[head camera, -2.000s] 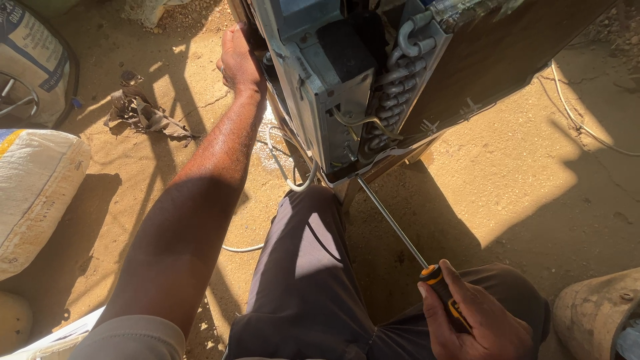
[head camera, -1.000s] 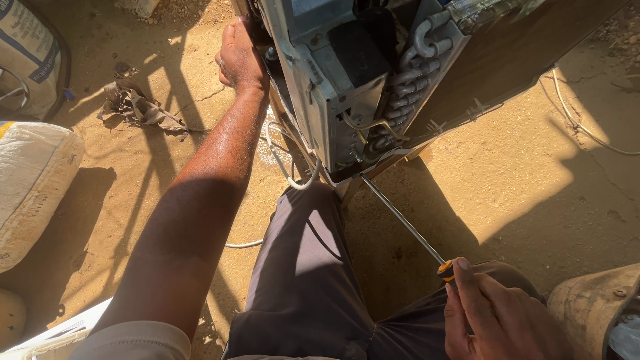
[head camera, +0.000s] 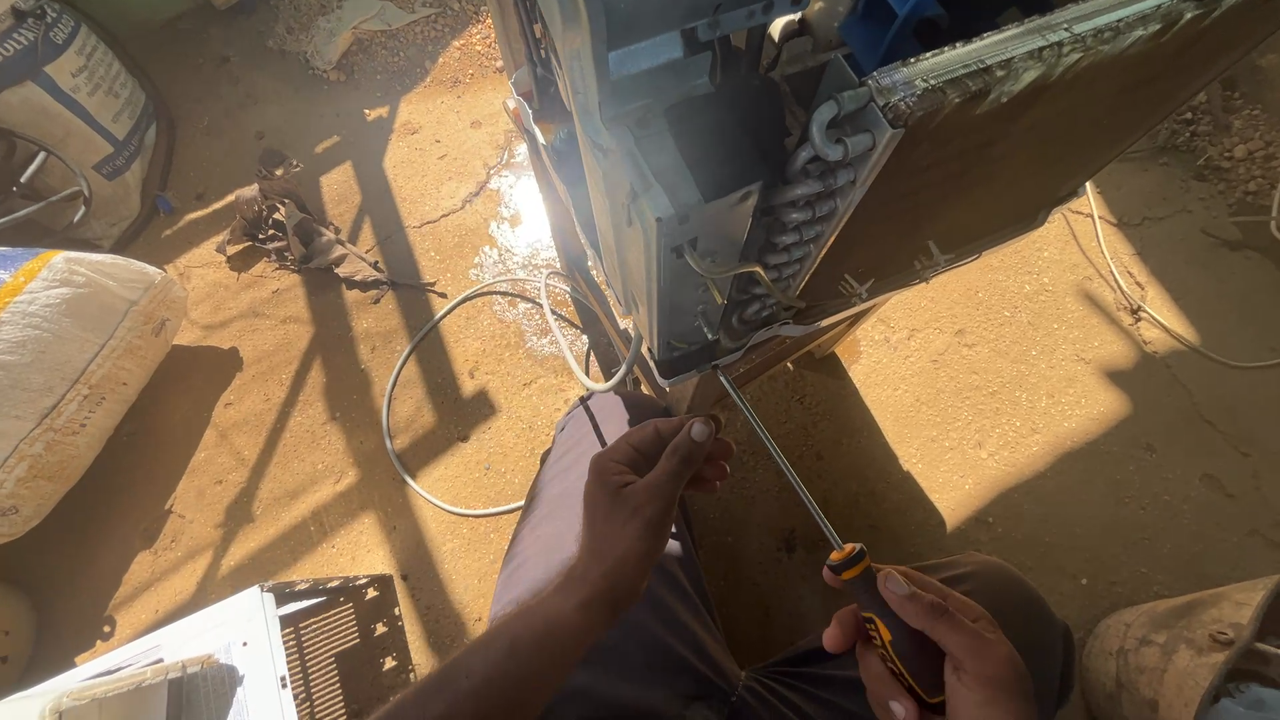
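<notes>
An air conditioner unit (head camera: 700, 230), its metal frame and bent copper-type tubes exposed, stands tilted at the upper middle. My right hand (head camera: 935, 640) is closed around the black and orange handle of a long screwdriver (head camera: 785, 460), whose tip meets the unit's lower front edge. Left of the shaft, just below that edge, my left hand (head camera: 650, 490) has thumb and forefinger pinched together; whether something small is between them cannot be told. A finned coil (head camera: 980, 170) forms the unit's right side. A pale cable (head camera: 400, 400) loops from the unit's bottom corner beside my knee.
Filled sacks (head camera: 80, 370) lie at the left, with dry leaves (head camera: 300, 235) on the sandy ground. A white slotted metal cover (head camera: 250, 650) is at bottom left. A worn metal container (head camera: 1180, 640) stands at bottom right. Another cable (head camera: 1130, 290) lies on the right.
My left hand has left the unit's left side and come down beside the screwdriver shaft. My right hand still holds the screwdriver. More of the cable loop now shows.
</notes>
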